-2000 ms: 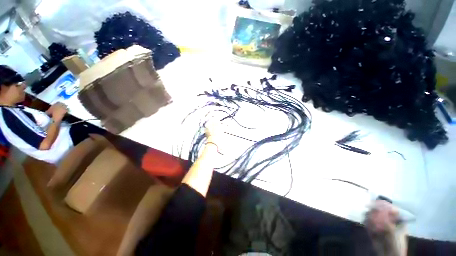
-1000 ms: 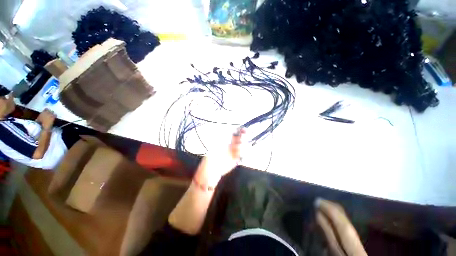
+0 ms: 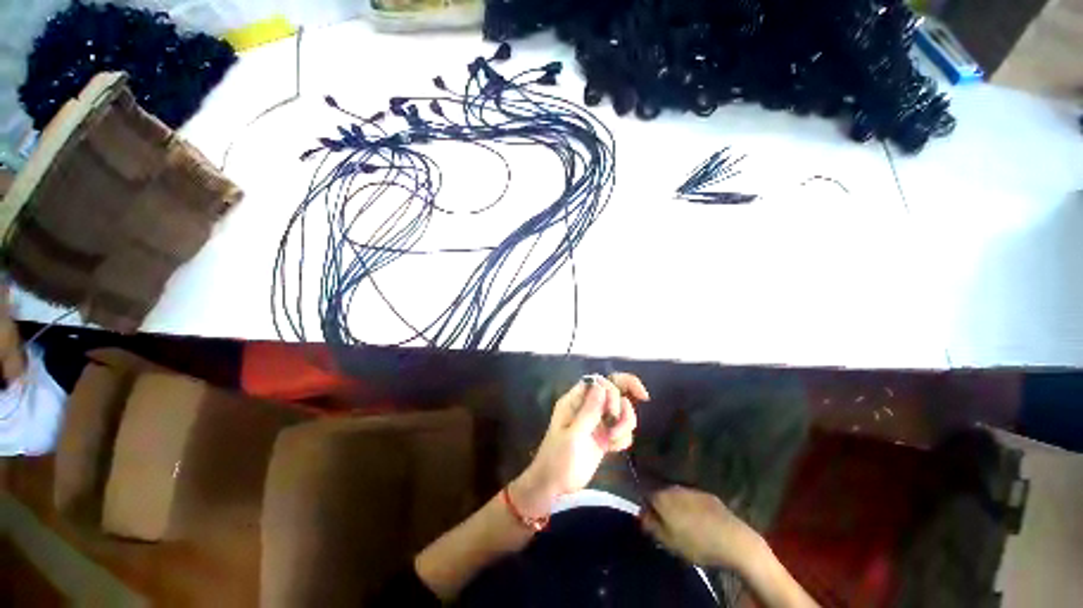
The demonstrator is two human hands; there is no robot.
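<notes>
A hank of thin black cables (image 3: 582, 178) lies curved on the white table (image 3: 772, 285), with small connectors (image 3: 410, 116) clustered at its far end. My left hand (image 3: 594, 416) is above the lap, in front of the table edge, its fingers closed on a thin black cable. My right hand (image 3: 695, 523) is lower and to the right, slightly blurred, closed on the same cable, which runs between the hands (image 3: 634, 469). A scatter of short black ties (image 3: 716, 190) lies right of the hank.
A large black pile of bundles (image 3: 736, 54) is at the back, a smaller one (image 3: 119, 59) at back left. A cardboard stack (image 3: 113, 214) stands at left. Cardboard boxes (image 3: 178, 457) are below the table. A stray tie (image 3: 824, 181) and a blue-and-white item (image 3: 947, 50) are at right. Another person's arm shows at left.
My left hand has moved off the hank and down over the lap. My right hand has come in from the right towards it, with a cable between them. The view has turned downward and right.
</notes>
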